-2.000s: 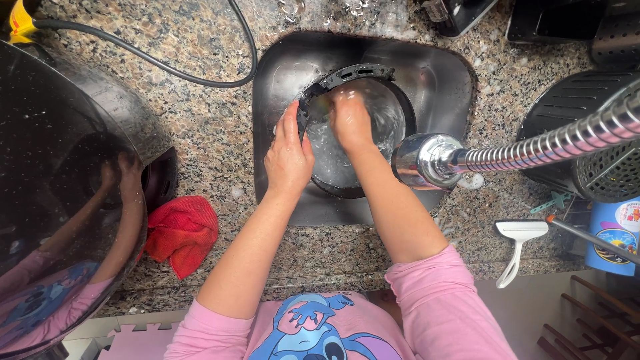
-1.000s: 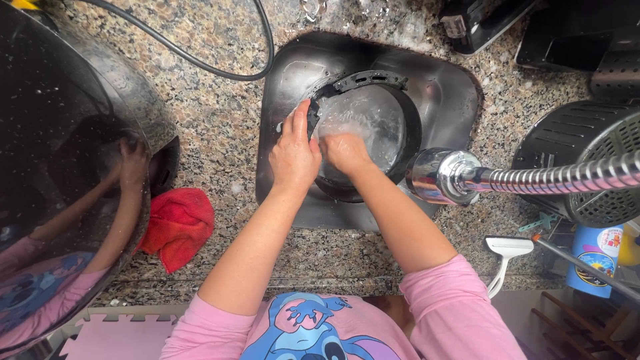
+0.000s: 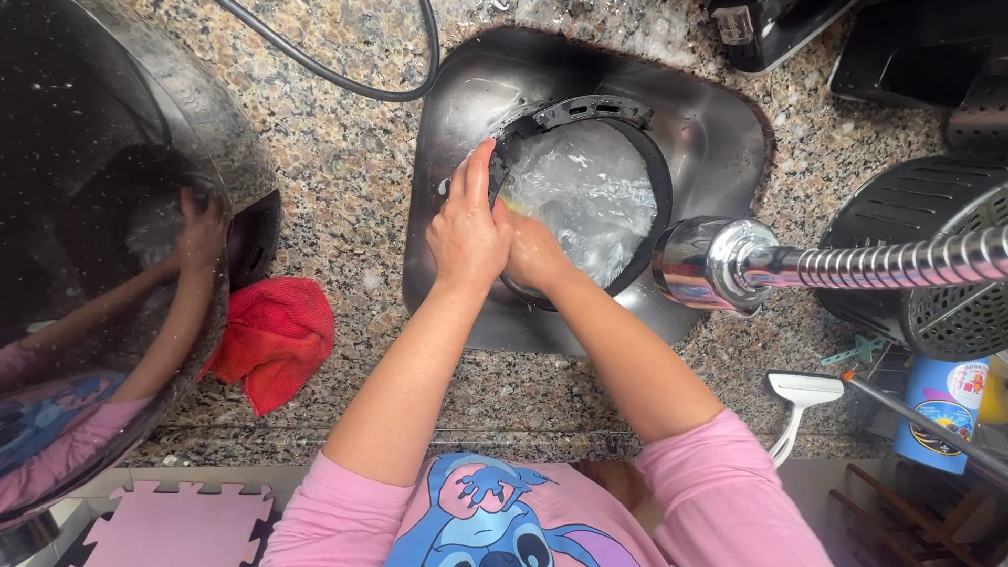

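Note:
A round black plastic appliance part (image 3: 661,185) with a slotted bracket on its rim lies in the stainless steel sink (image 3: 709,142), and moving water shows inside its ring. My left hand (image 3: 470,228) grips the left side of that part, fingers along the rim. Close against it, my right hand (image 3: 534,250) is at the lower left inner edge, with its fingers curled and partly hidden. A bit of yellow, perhaps a sponge, shows by the right fingertips. The chrome faucet head (image 3: 713,264) hangs over the sink's right side.
A large glossy black appliance (image 3: 102,197) stands at left beside a red cloth (image 3: 276,339). On the right are a black perforated basket (image 3: 906,252), a white squeegee (image 3: 803,390) and a blue container (image 3: 937,409). A black cable (image 3: 339,79) loops behind the sink.
My right hand has moved from the middle of the round part to its left inner side, beside my left hand. My left hand stays on the rim.

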